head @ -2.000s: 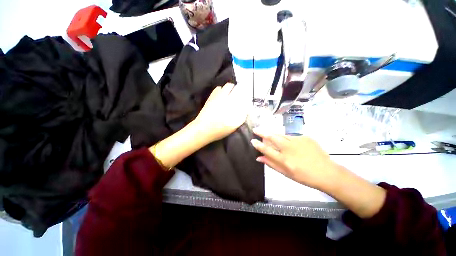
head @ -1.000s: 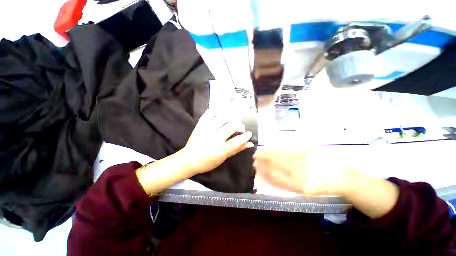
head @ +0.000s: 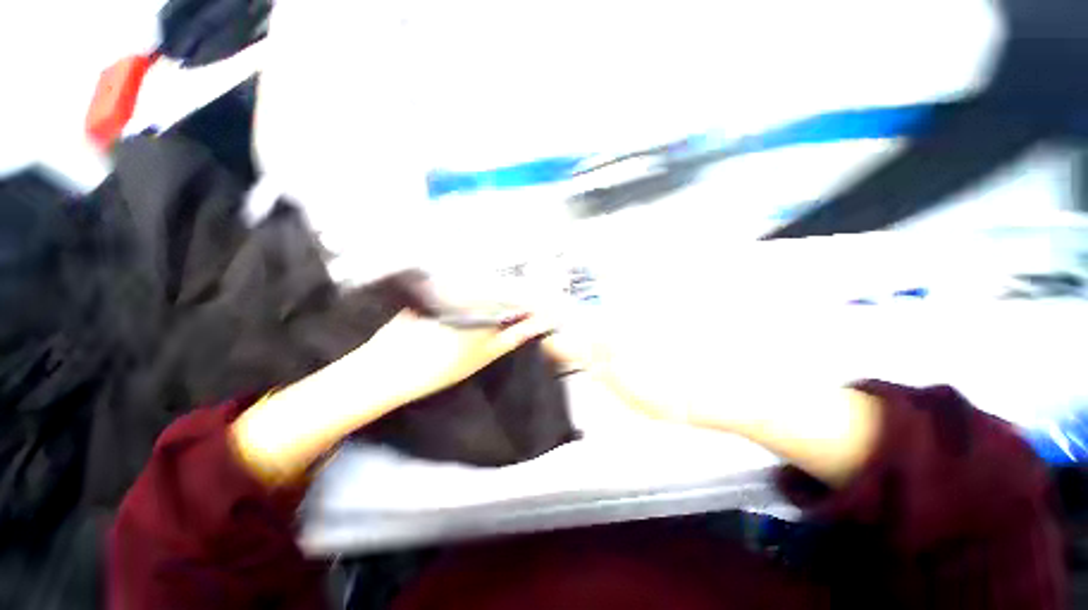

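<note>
The frame is blurred and overexposed. A dark brown-grey garment piece (head: 489, 411) lies on the white table below the sewing machine head (head: 513, 95), and joins the dark cloth at left. My left hand (head: 442, 346) rests on the garment piece, its fingers pointing right at the cloth's upper part. My right hand (head: 632, 375) is at the cloth's right edge, its fingertips close to my left fingertips. Whether either hand pinches the cloth cannot be told. The needle and presser foot area is washed out.
A large dark garment heap (head: 72, 310) fills the left side. A red plastic holder (head: 117, 101) is at the upper left. A black strip (head: 871, 191) hangs over the machine at right. A blurred blue and dark tool (head: 889, 296) lies on the bed at right.
The view has shifted and blurred, and the machine head now covers more of the upper left. Both hands and the cloth show further left in the picture, with the fingertips closer together.
</note>
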